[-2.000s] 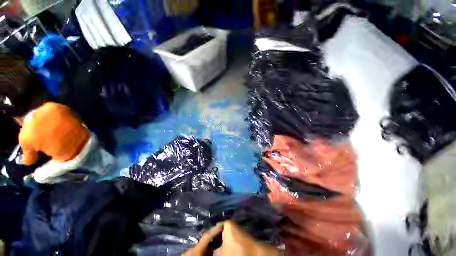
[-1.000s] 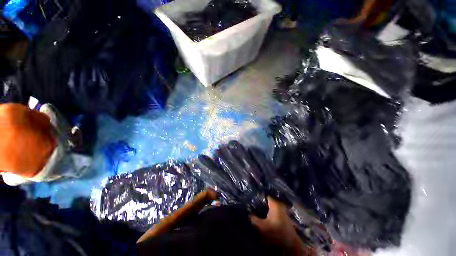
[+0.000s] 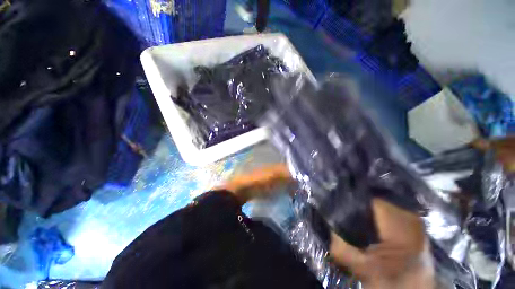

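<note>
A bundle of dark bagged garments, blurred, is held up at centre right, its far end over the right rim of the white tub. My right hand grips the bundle's near part. My left hand, blurred, is at the bundle's left side, its fingertips hidden under the film. Dark bagged garments lie inside the tub.
Large dark garment heap at left. Crumpled blue scrap on the blue floor. Blue crates at top right. Another person's hand at the right edge, near shiny clear film and a pale box-like object.
The dark bundle has been raised from the pile and brought to the tub with my hands. The view has moved closer to the tub, and the person in orange at left is out of view.
</note>
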